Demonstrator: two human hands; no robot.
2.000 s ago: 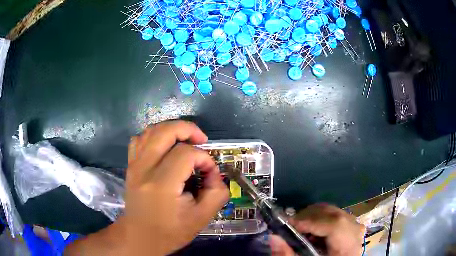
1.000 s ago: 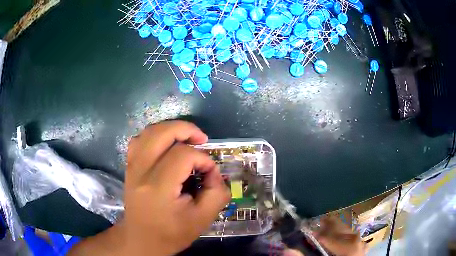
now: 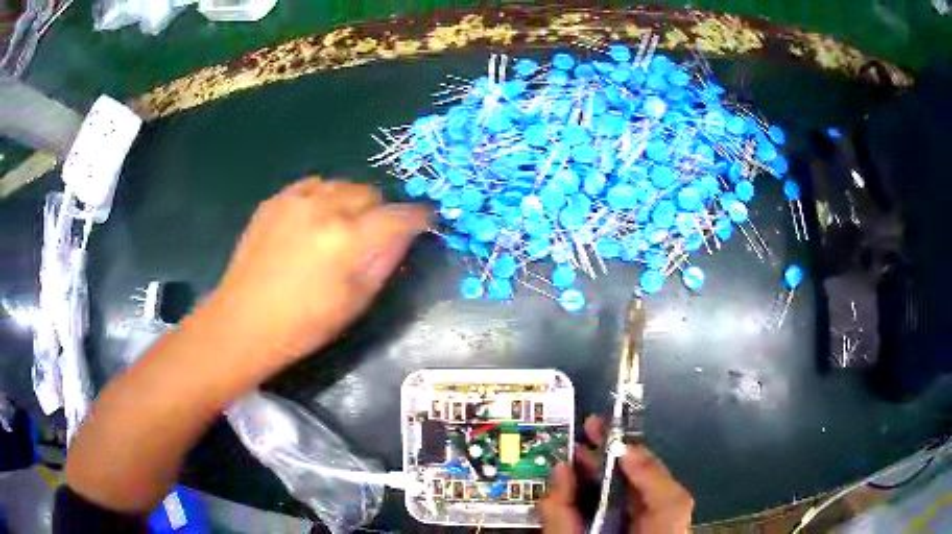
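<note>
My left hand [image 3: 324, 250] is at the left edge of the pile of blue varistors [image 3: 585, 167], its fingertips touching or just beside the outer discs; whether they pinch one cannot be told. My right hand [image 3: 626, 485] holds the soldering iron [image 3: 627, 396], its tip pointing up towards the pile's lower edge. The white power strip housing [image 3: 410, 448] lies open between my hands, low in the picture, right fingers against its right edge. Inside are a green circuit board with a yellow transformer [image 3: 509, 448], brassy contact strips, red and black wires and a bit of blue.
The housing's cable runs left into a clear plastic bag [image 3: 287, 448]; a plug [image 3: 155, 302] lies beyond my left forearm. Another white unit [image 3: 101, 156] with bagged cord is at far left. A black blocky object [image 3: 851, 271] stands at right. A chipped rail [image 3: 344, 52] borders the green conveyor.
The view has shifted, showing more of the bench and rail. My left hand has left the housing for the pile. The iron has moved off the board to the housing's right.
</note>
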